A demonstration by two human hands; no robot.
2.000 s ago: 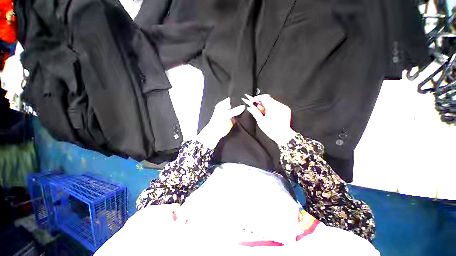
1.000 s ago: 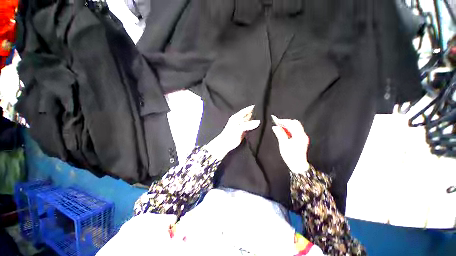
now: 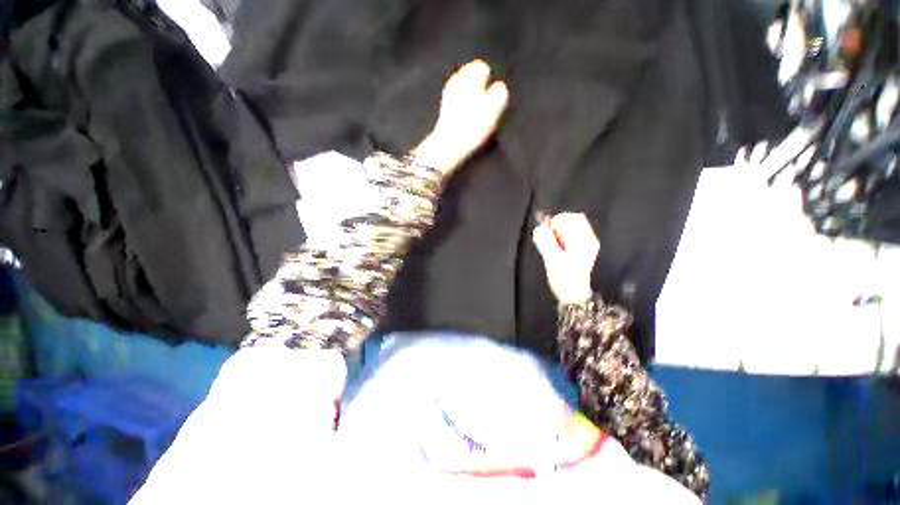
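Observation:
A black suit jacket [image 3: 632,178] lies spread over the white-topped table in front of me, its front edge running down the middle. My left hand [image 3: 474,104] is on the upper part of the jacket, its fingers curled at the cloth near the front edge; the view is blurred. My right hand [image 3: 565,242] is lower, just right of the front edge, closed on a small tool with a red part and a dark tip, perhaps thread snips [image 3: 558,238]. Most of the tool is hidden in my fingers.
More dark jackets [image 3: 118,187] lie in a heap at the left. Tangled black hangers [image 3: 849,138] are at the right on the white tabletop [image 3: 770,286]. A blue crate [image 3: 109,424] stands low at the left. The table's blue side [image 3: 789,424] shows below.
My left hand has moved up and away from the lower front edge. My right hand stays near the front edge with the red-marked tool. The view has shifted and blurred.

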